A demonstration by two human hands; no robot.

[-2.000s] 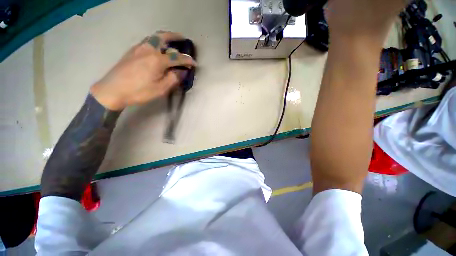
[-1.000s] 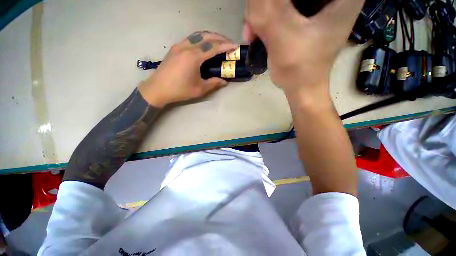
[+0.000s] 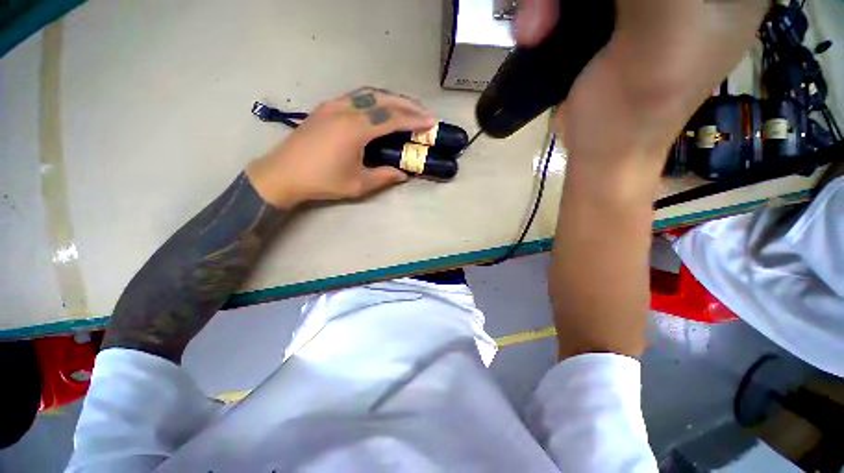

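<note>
Two black housings lie side by side on the bench, each with a cream label; the nearer one (image 3: 439,164) and the farther one (image 3: 451,137) touch. My left hand (image 3: 342,148) holds them from their left ends. A short black cable with a plug (image 3: 268,113) sticks out left beyond my left hand. My right hand (image 3: 639,83) grips the thick black electric screwdriver (image 3: 523,97), tilted down to the left. Its thin bit (image 3: 474,142) reaches the right end of the housings; whether it touches a screw cannot be told.
The silver-grey screw feeder (image 3: 467,51) stands behind, partly hidden by the screwdriver. Its black cord (image 3: 538,208) runs to the green bench edge (image 3: 370,277). Waiting devices (image 3: 731,137) lie in a pile at the right. Another person's white sleeve (image 3: 777,277) is at the right.
The two housings went from under my moving left hand to lying side by side in its grip. My right hand brought the screwdriver from the feeder to their right end.
</note>
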